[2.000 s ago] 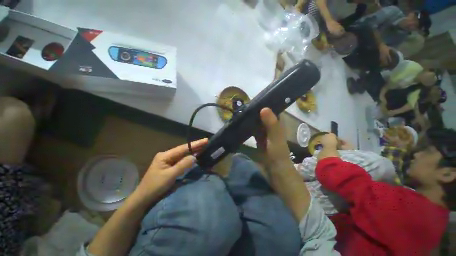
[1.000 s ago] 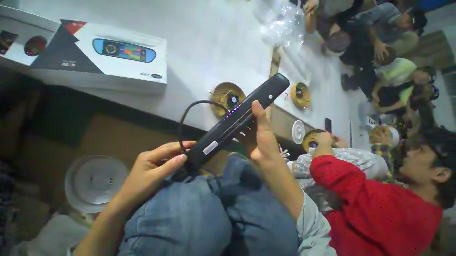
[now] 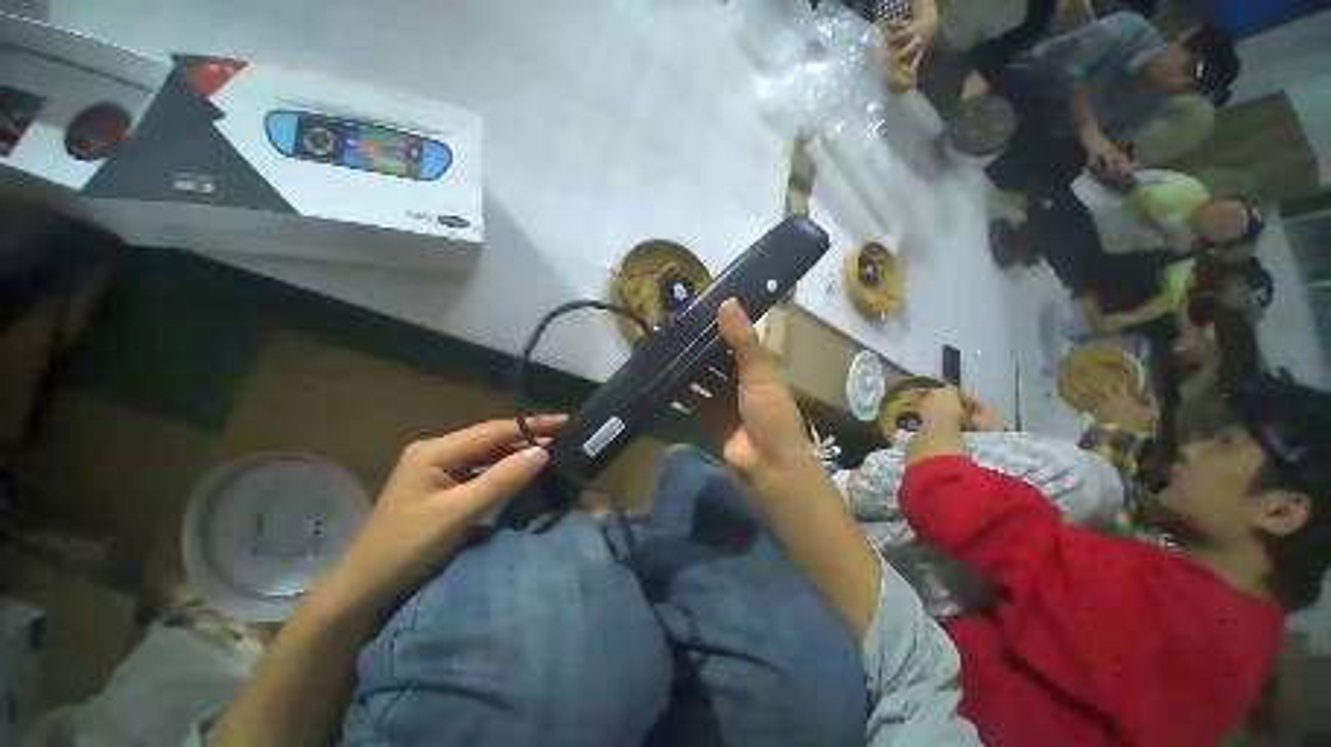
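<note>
The mirror dash cam [image 3: 674, 350], a long black bar, is held tilted above my jeans, its matte side with a white label towards me. My left hand [image 3: 464, 489] grips its lower end. My right hand [image 3: 747, 387] grips it near the middle, the thumb on the matte side and the other fingers partly hidden behind. The black camera lead [image 3: 529, 358] loops from the upper edge down to my left hand; its free end cannot be made out clearly. The retail box [image 3: 314, 164] lies on the white table at the upper left, with dark red items in its open part.
Yellow round housings [image 3: 660, 280] lie on the white table [image 3: 569, 132], with clear plastic bags [image 3: 832, 73] further back. A white round housing [image 3: 278, 533] is low at the left. A person in red [image 3: 1080, 584] sits close at the right; other people sit beyond.
The dash cam has moved slightly left and is turned so its slotted edge shows more than at first. The view has shifted a little. Both hands keep hold.
</note>
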